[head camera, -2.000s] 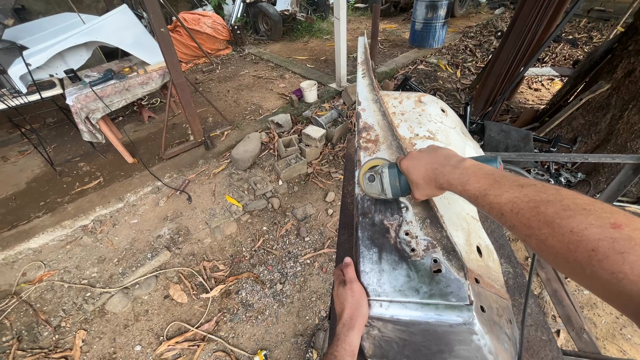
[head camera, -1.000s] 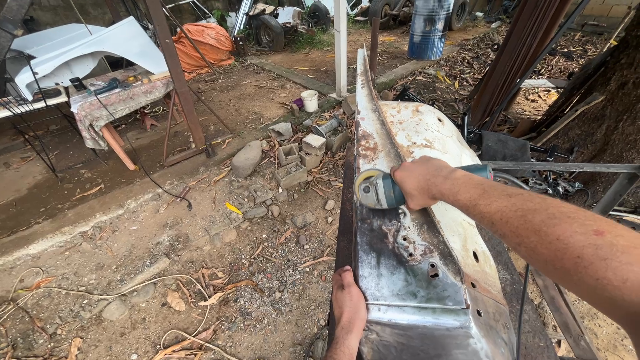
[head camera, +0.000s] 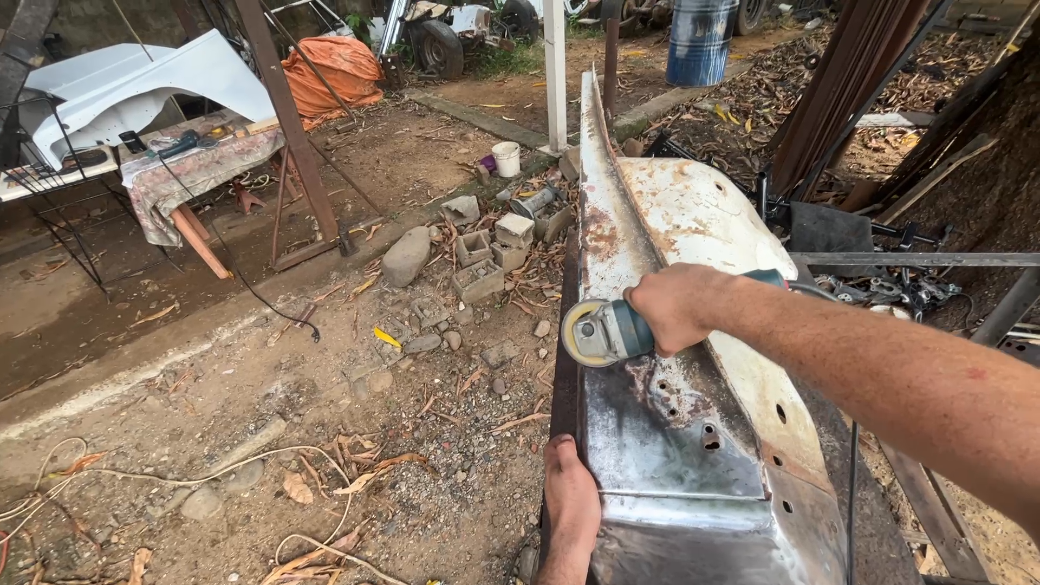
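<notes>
My right hand (head camera: 678, 307) is closed around the body of a corded angle grinder (head camera: 605, 333), with its yellowish disc over the left edge of a sheet-metal car body panel (head camera: 674, 439). Near the tool the panel is bare, shiny metal with several holes; farther off it carries worn white paint and rust. My left hand (head camera: 571, 491) rests against the panel's left edge, nearer to me than the grinder, its fingers partly hidden. Whether it grips that edge, I cannot tell. The grinder's cable hangs at the panel's right side.
Concrete blocks (head camera: 478, 278), a rock (head camera: 406, 257) and a white bucket (head camera: 506, 159) lie left of the panel. A white post (head camera: 555, 77) rises behind. Another power tool (head camera: 179, 145) sits on a cloth-covered table (head camera: 207, 175). Metal bars (head camera: 918, 259) stand at right, a pale cord (head camera: 325, 455) on the ground.
The grinder has moved slightly left, toward the panel's left edge, and its disc now reaches over that edge. My left hand stays at about the same spot on the panel's edge.
</notes>
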